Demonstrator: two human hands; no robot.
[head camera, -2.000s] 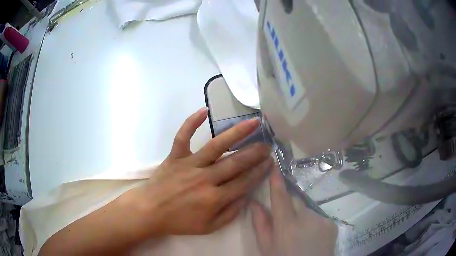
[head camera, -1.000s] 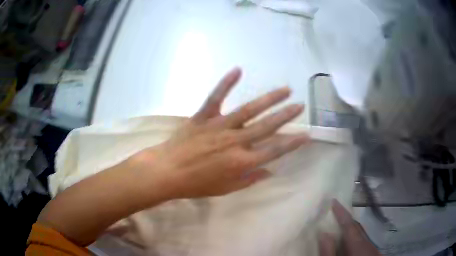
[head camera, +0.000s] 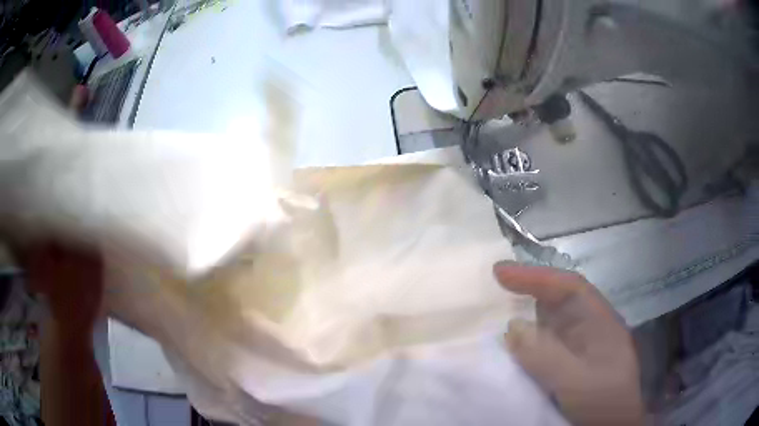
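A cream fabric piece (head camera: 399, 241) lies in front of the needle area, its left part lifted, folded over and blurred. White cloth (head camera: 449, 387) shows beneath its near edge. My left hand (head camera: 68, 279), dark and blurred at the far left, holds the lifted part; its fingers are mostly hidden. My right hand (head camera: 578, 337) is at the fabric's right edge, with thumb and index finger apart. The sewing machine head (head camera: 508, 50) stands beyond, with the presser foot area (head camera: 474, 141) at the fabric's far right corner.
Scissors with dark loop handles (head camera: 657, 170) lie behind the machine head on the right. A white cloth piece (head camera: 424, 62) lies left of the head, and more white cloth (head camera: 337, 12) at the table's far edge. A pink and white thread cone (head camera: 106, 33) stands at the far left.
My left hand has moved from flat on the cream fabric to the far left, lifting the fabric's left part. My right hand shows more fully at the right edge. The view has shifted.
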